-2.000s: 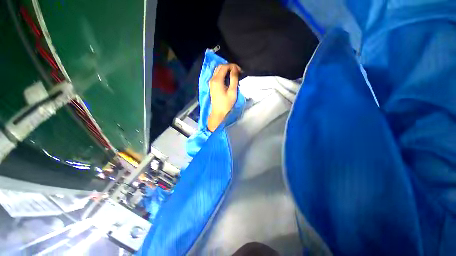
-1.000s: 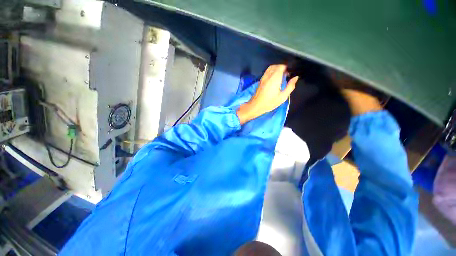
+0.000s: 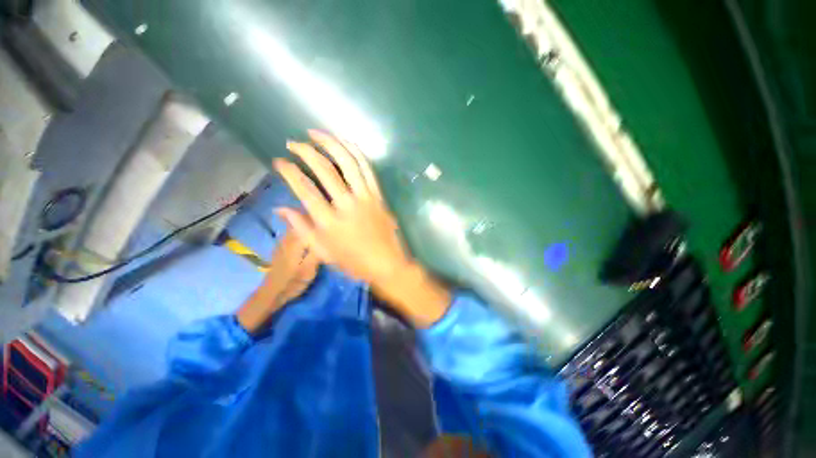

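My right hand (image 3: 353, 224) is over the near edge of the green bench (image 3: 483, 170), its fingers apart and nothing visible in it. My left hand (image 3: 291, 273) is lower and to the left, partly behind my right hand. Its fingertips are hidden, so I cannot tell if it holds anything. A large black tray (image 3: 617, 376) with rows of pockets lies at the lower right. A blurred black pile (image 3: 646, 252) lies beside it.
A pale strip (image 3: 590, 107) divides the bench from a green conveyor (image 3: 689, 116). Red-edged phone bodies (image 3: 741, 246) lie on it. A blue blob (image 3: 556, 256) is on the bench. White machine casing (image 3: 148, 170), a dark cable (image 3: 152, 253) and a red-framed object (image 3: 34, 367) are at left.
The view has swung to the bench top and conveyor. My hands were apart below the bench edge. They are now close together, with my right hand over the edge.
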